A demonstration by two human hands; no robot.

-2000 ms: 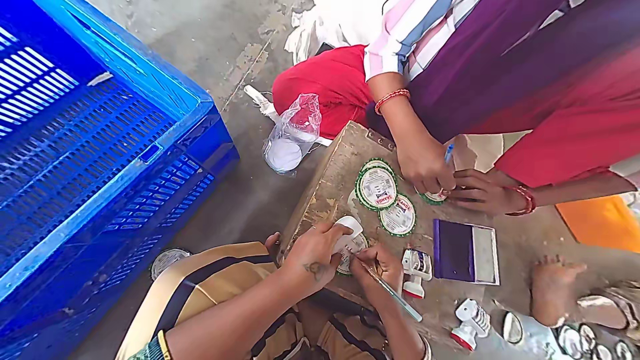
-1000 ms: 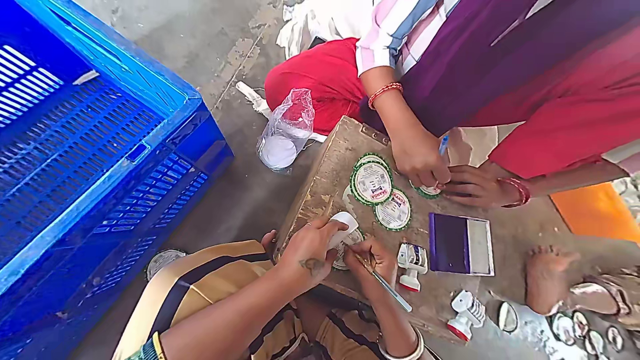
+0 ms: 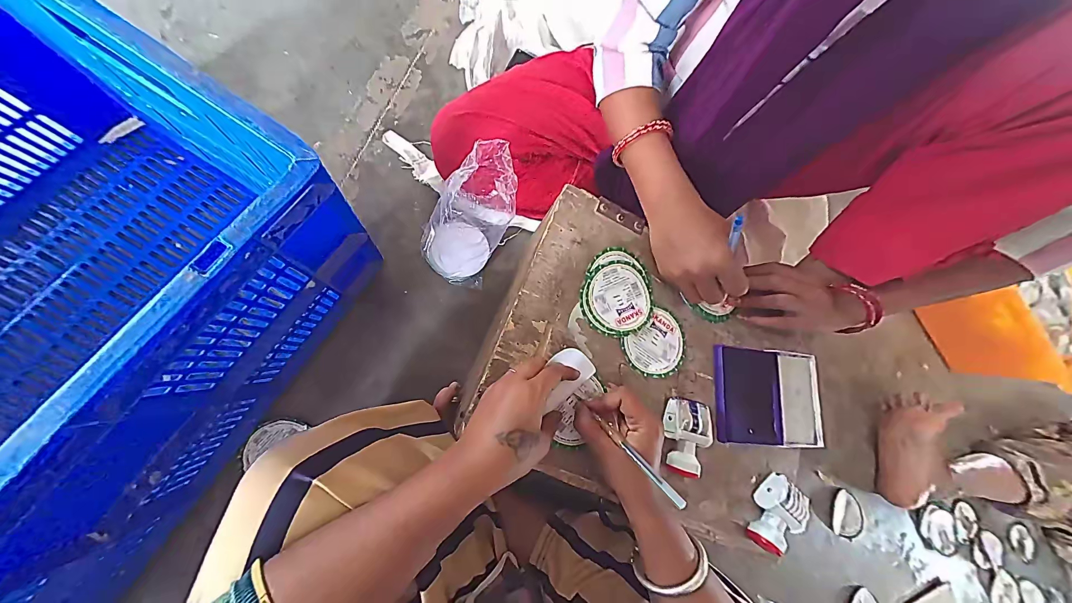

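At the near end of a worn wooden board [image 3: 536, 310], my left hand [image 3: 515, 414] grips a white rounded plastic object [image 3: 574, 366], perhaps a stamp, over a round printed label [image 3: 569, 423]. A pen [image 3: 645, 469] is in my right hand [image 3: 624, 427], its tip end by that label. Beyond my hands lie a green-edged round label [image 3: 616, 297] and another one [image 3: 655, 343], overlapping. A self-inking stamp [image 3: 688, 431] stands right of my right hand, and an ink pad [image 3: 749, 398] in an open case lies farther right. Fingers partly hide the label under my hands.
Across the board a person's hands [image 3: 712, 260] hold a blue pen over another round label [image 3: 712, 310]. A blue plastic crate [image 3: 335, 226] fills the left side. A clear plastic bag [image 3: 469, 226] lies on the floor. At lower right are another stamp [image 3: 779, 511], several round pieces and a bare foot [image 3: 913, 444].
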